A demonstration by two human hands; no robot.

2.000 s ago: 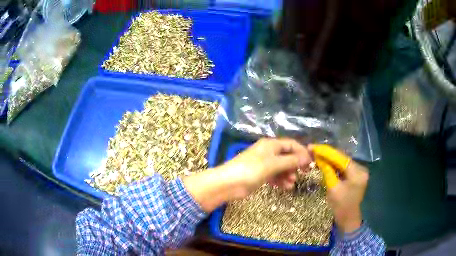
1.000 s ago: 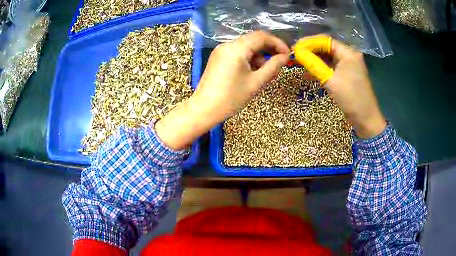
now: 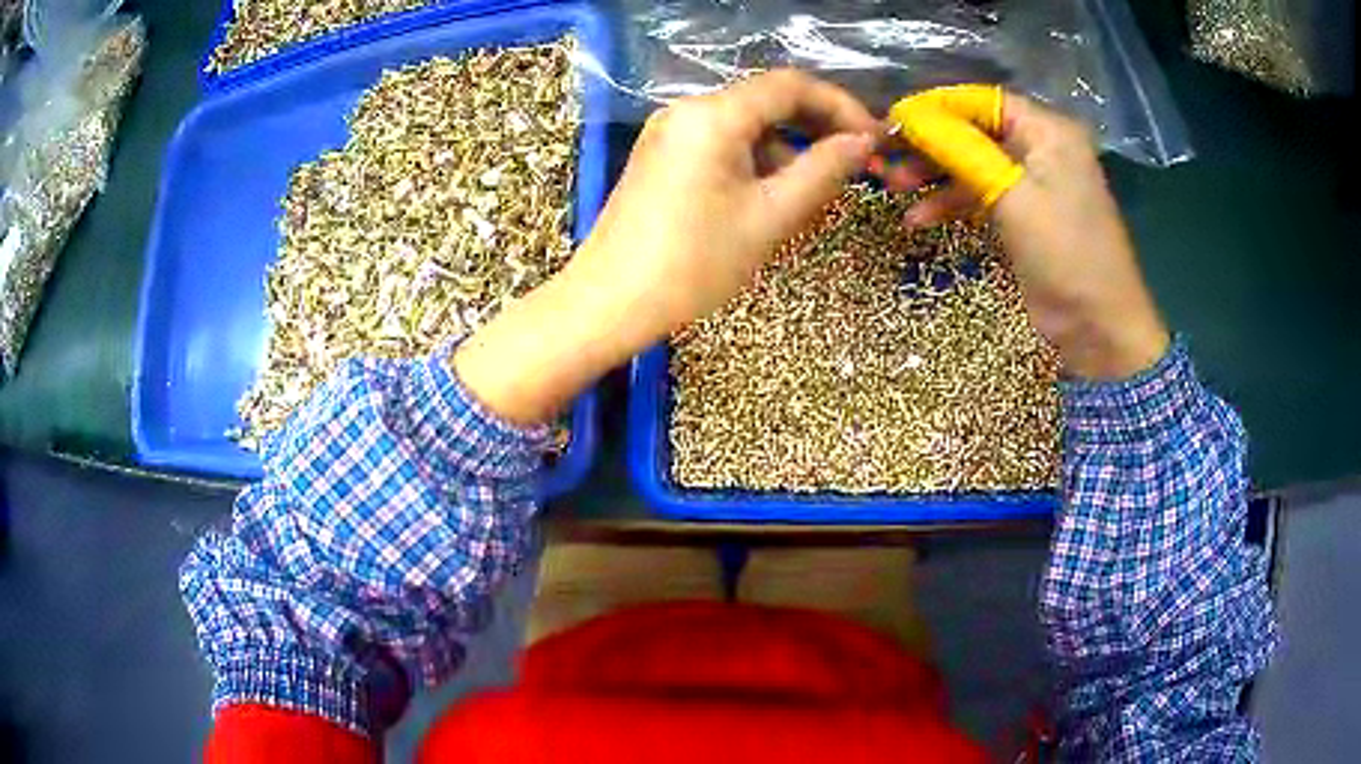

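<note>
My left hand, bare, and my right hand, with yellow cots on thumb and finger, meet above the back of the small blue tray. Their fingertips are pinched around something very small; a tiny brass-coloured bit shows between them, its shape too small to tell. The small tray holds fine brass-coloured parts, with a dark blue patch of floor showing. The large blue tray on the left holds a heap of larger brass-coloured parts; my left forearm covers its front right part.
A clear plastic bag lies behind the small tray. Another blue tray with brass-coloured parts is cut off at the top left. Bagged parts lie at the far left and top right. The green bench top has its front edge below.
Since two seconds ago the view has tilted down, showing my lap. Over the last second my hands stay together above the small tray, and the yellow-tipped fingers have shifted slightly.
</note>
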